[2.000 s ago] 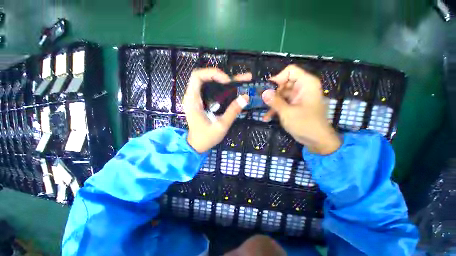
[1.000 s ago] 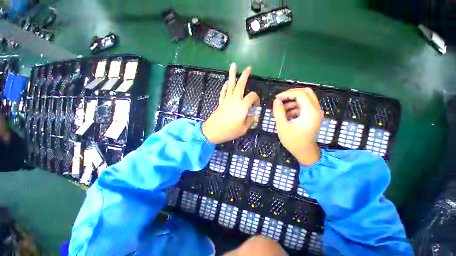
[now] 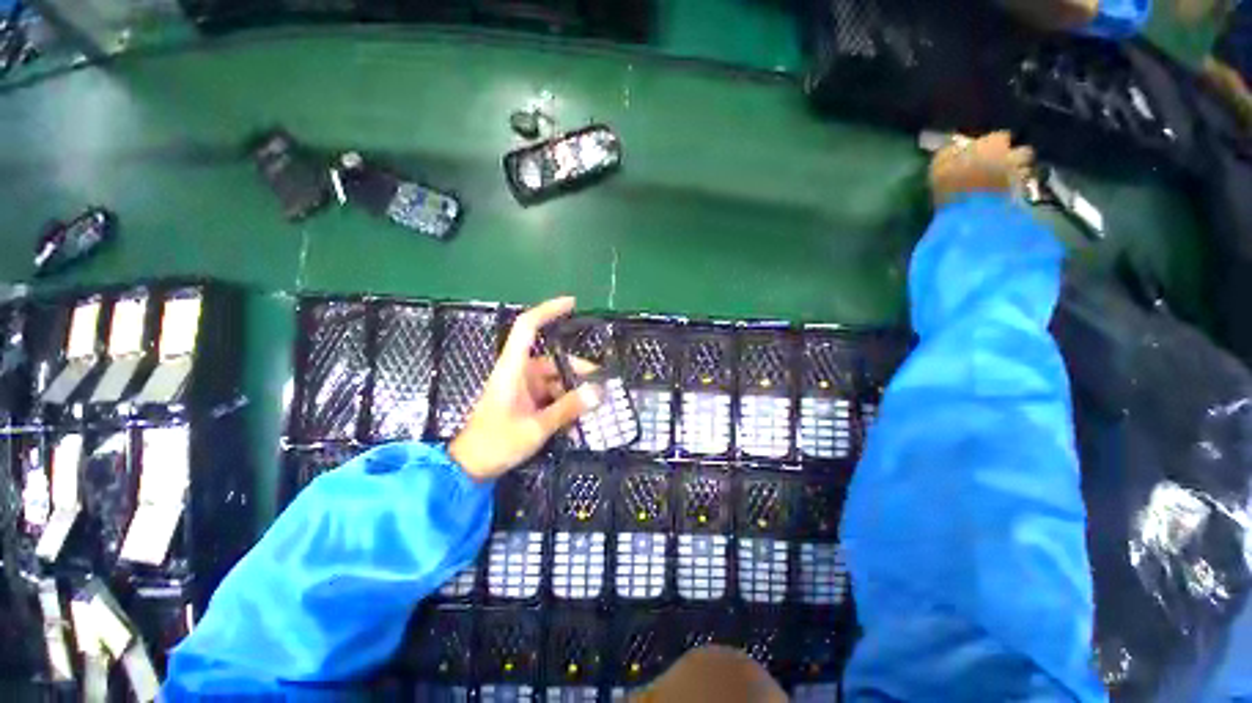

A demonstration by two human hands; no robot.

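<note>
My left hand (image 3: 515,409) holds a front housing with a light keypad (image 3: 606,418) between thumb and fingers, tilted, over the upper row of the black housing tray (image 3: 337,453). A white band is on the thumb. My right hand (image 3: 978,168) is stretched far out to the upper right of the green bench. A small pale thing (image 3: 939,140) shows at its fingertips; whether the hand grips it is unclear.
The screen tray (image 3: 227,350) with white screens is at left. Part-built phones (image 3: 560,162) lie beyond the trays. Black trays (image 3: 865,62) and another person's sleeve (image 3: 1119,17) are at upper right. Shiny plastic (image 3: 1184,543) lies at right.
My right hand has moved from above the housing tray to the far upper right. My left hand now holds a housing tilted above its row. The view has shifted.
</note>
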